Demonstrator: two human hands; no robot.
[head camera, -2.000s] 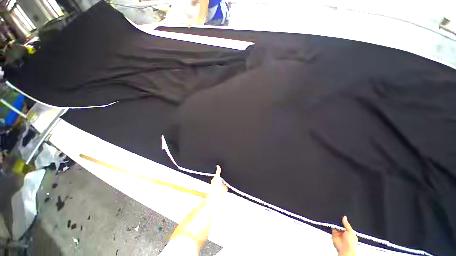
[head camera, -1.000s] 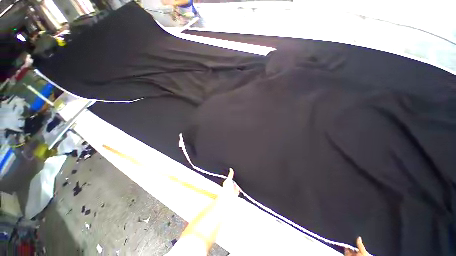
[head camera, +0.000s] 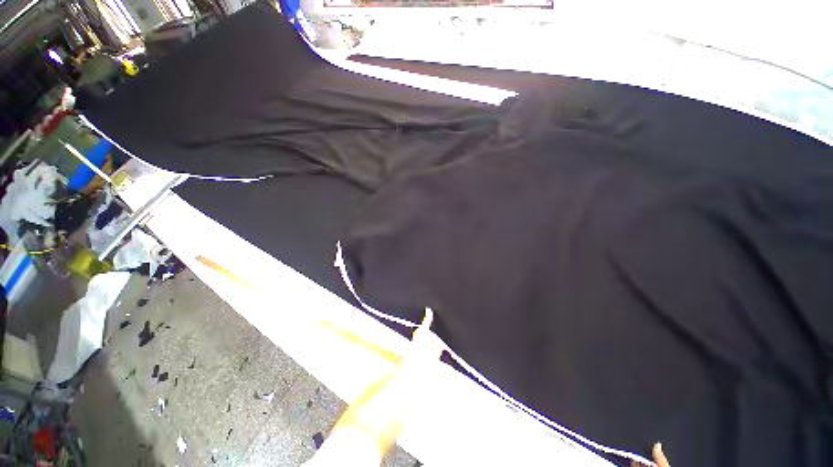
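Note:
Black fabric (head camera: 548, 246) covers most of the table, wrinkled in the middle and raised at the far left end. Its whitish selvedge (head camera: 511, 401) runs along the near side. My left hand (head camera: 416, 351) pinches this edge, thumb on top of the cloth. My right hand (head camera: 659, 456) is at the bottom edge of the picture, mostly cut off; only a fingertip shows at the selvedge, so its grip cannot be told. A flat black area (head camera: 260, 212) lies under the loose sheet.
The white table border (head camera: 292, 324) with yellow-brown streaks runs along the near side. Dark scraps lie on the grey floor (head camera: 210, 365). White and grey cloth pieces (head camera: 87, 319) and a blue object (head camera: 89, 164) are at the left. A bit of blue shows at the far side (head camera: 292, 9).
The view has shifted, so the table and cloth sit further right. My left hand still holds the edge. My right hand has moved almost out of the picture. The person's arm at the far side no longer shows.

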